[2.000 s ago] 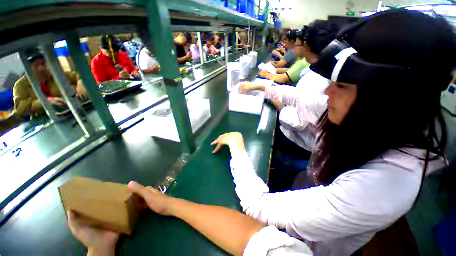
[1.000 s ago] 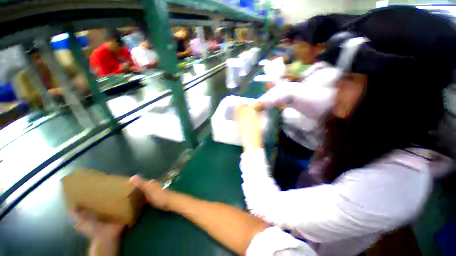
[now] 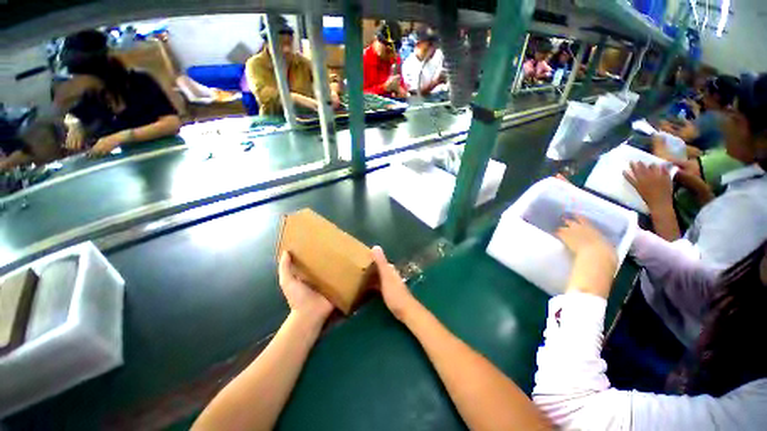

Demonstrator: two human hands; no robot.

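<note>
A small brown carton (image 3: 326, 257) is held closed and tilted above the bench edge and the near side of the dark conveyor. My left hand (image 3: 304, 290) supports it from below at its left side. My right hand (image 3: 390, 284) presses against its right end. A white foam tray (image 3: 101, 316) stands on the conveyor at the far left, cut off by the picture's edge, with a brown carton (image 3: 15, 310) and a greyish bagged product in it. Another white foam tray (image 3: 427, 195) is on the conveyor behind the green post.
A neighbour at the right has a hand inside a white foam tray (image 3: 536, 252) on the green bench (image 3: 454, 337). More white trays (image 3: 580, 126) stand farther along. A green metal post (image 3: 484, 143) rises beyond my right hand. Several people work across the line.
The view has turned left, bringing the left-hand tray into sight. Both hands still hold the carton, now nearer the picture's middle. The neighbour's tray is now upright with a hand in it.
</note>
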